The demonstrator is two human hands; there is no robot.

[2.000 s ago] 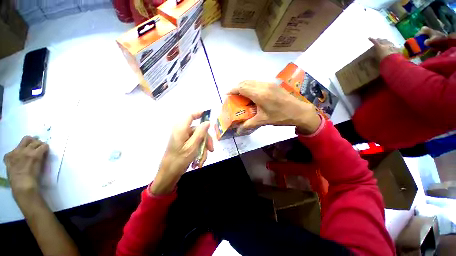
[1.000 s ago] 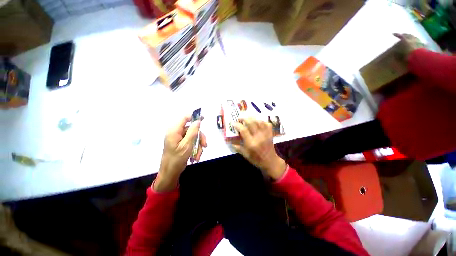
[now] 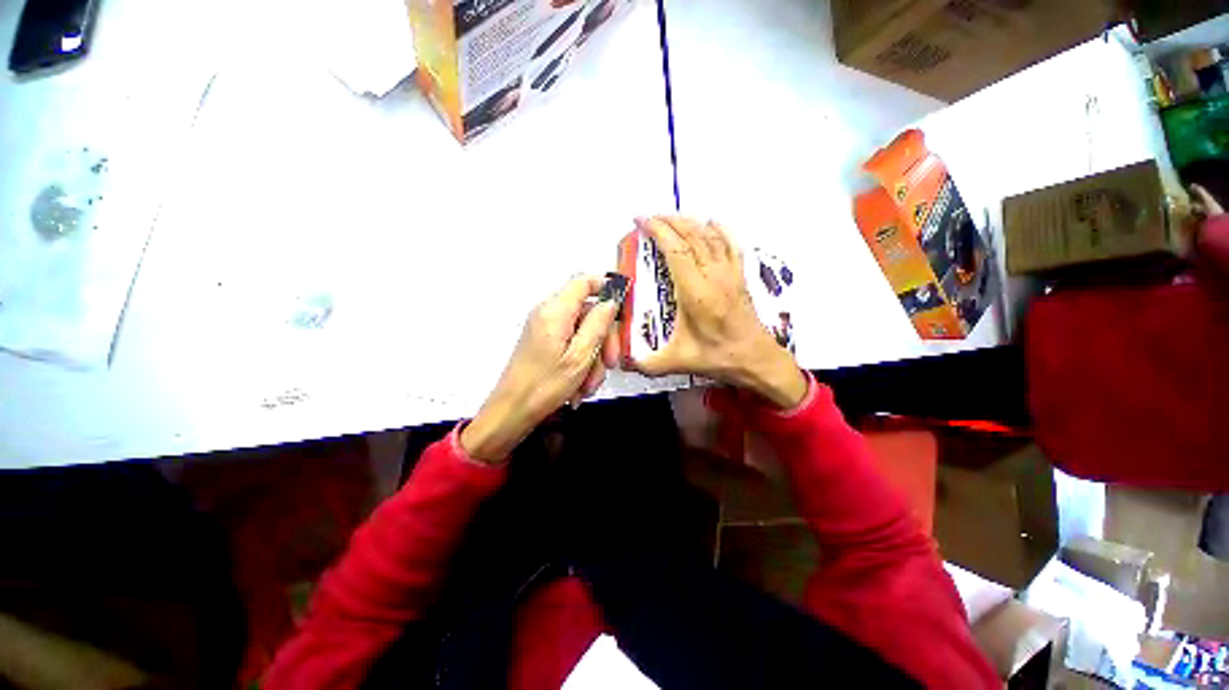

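Note:
A retail box (image 3: 659, 299), white with dark print and an orange-red end, lies near the table's front edge. My right hand (image 3: 710, 299) lies over the box and grips it. My left hand (image 3: 555, 349) holds a small utility knife (image 3: 613, 287), its dark tip against the box's orange-red end on the left. Most of the knife is hidden in my fingers. Part of the box is hidden under my right hand.
An orange and black retail box (image 3: 927, 236) lies to the right. A larger orange-and-white box (image 3: 506, 57) stands behind. Brown cartons (image 3: 1092, 220) are at the right and back. A black phone (image 3: 53, 33) is top left. A person's red sleeve (image 3: 1125, 364) shows right.
My left hand and the knife have moved right, to the box's end. My right hand now spans the box. The view has shifted, and the other person's hand at the left is gone from the table.

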